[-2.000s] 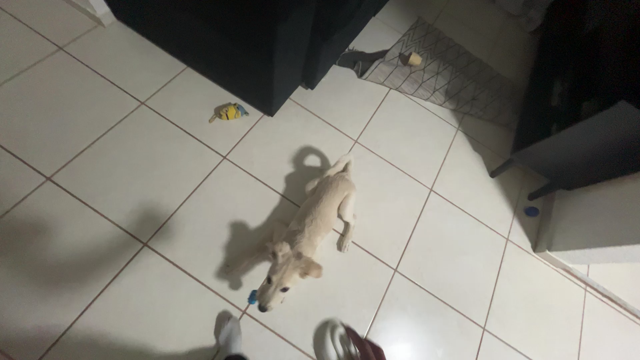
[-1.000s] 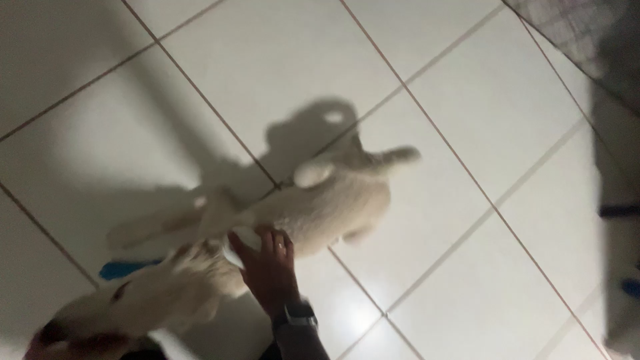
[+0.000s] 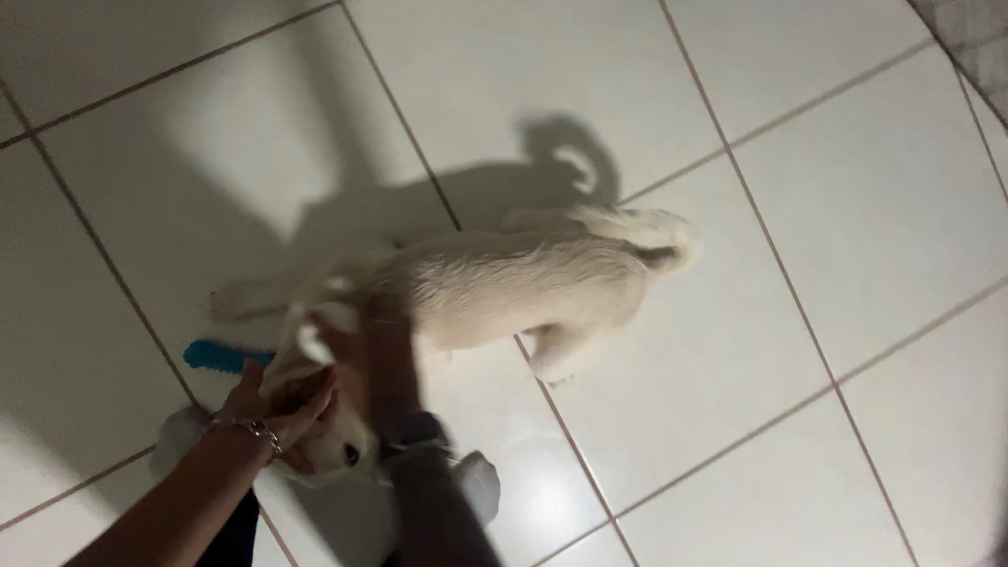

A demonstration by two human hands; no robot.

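Observation:
A cream-coloured puppy (image 3: 520, 287) stands on the tiled floor, its head low at the lower left and its tail towards the right. My left hand (image 3: 283, 409), with a chain bracelet at the wrist, grips the puppy's head beside one eye. Over the neck is my right hand (image 3: 358, 346), blurred, wearing a dark wristwatch (image 3: 417, 435). A small white thing (image 3: 319, 335), perhaps a cloth, is held in its fingers against the fur. A blue textured toy (image 3: 224, 356) lies on the floor by the puppy's front leg, partly hidden.
Large pale floor tiles (image 3: 614, 94) with dark joints surround the puppy. A grey foot covering (image 3: 478, 487) shows right of my right wrist, another (image 3: 177, 441) beside my left forearm. The edge of a patterned mat (image 3: 972, 39) lies at the upper right.
Two seconds ago no hand was in view. One second ago my right hand was on the puppy's back near the shoulders; now it is at the neck, and my left hand grips the head. The view has moved closer.

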